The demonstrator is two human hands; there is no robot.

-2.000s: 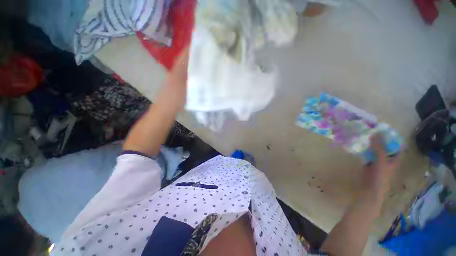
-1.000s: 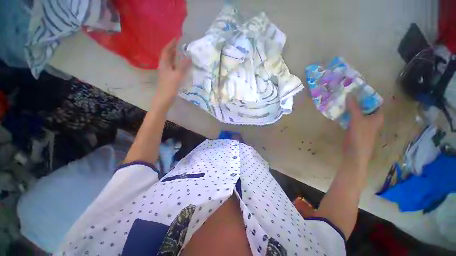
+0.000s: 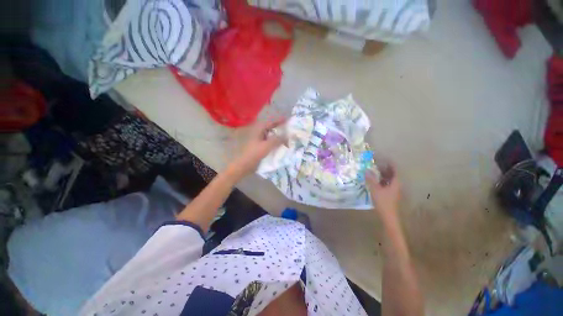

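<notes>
A crumpled printed cut piece (image 3: 290, 182), white with dark curved lines, lies on the table in front of me. A small turquoise-pink floral piece (image 3: 333, 153) lies on top of its middle. My left hand (image 3: 265, 143) is at the left edge of the crumpled piece, fingers bent; whether it grips the cloth is blurred. My right hand (image 3: 384, 182) is at the right side by the blue end of the floral piece, fingers curled; its grip is also unclear.
A red plastic bag (image 3: 247, 68) lies at the upper left beside ring-print fabric (image 3: 162, 37). More striped fabric (image 3: 370, 15) lies at the far edge. A dark device with cord (image 3: 515, 160), blue fabric (image 3: 537, 302) and red fabric (image 3: 506, 24) are at the right.
The floral piece has moved left from the bare table onto the crumpled piece, along with my right hand. My left hand now reaches the crumpled piece's left edge. The view has shifted.
</notes>
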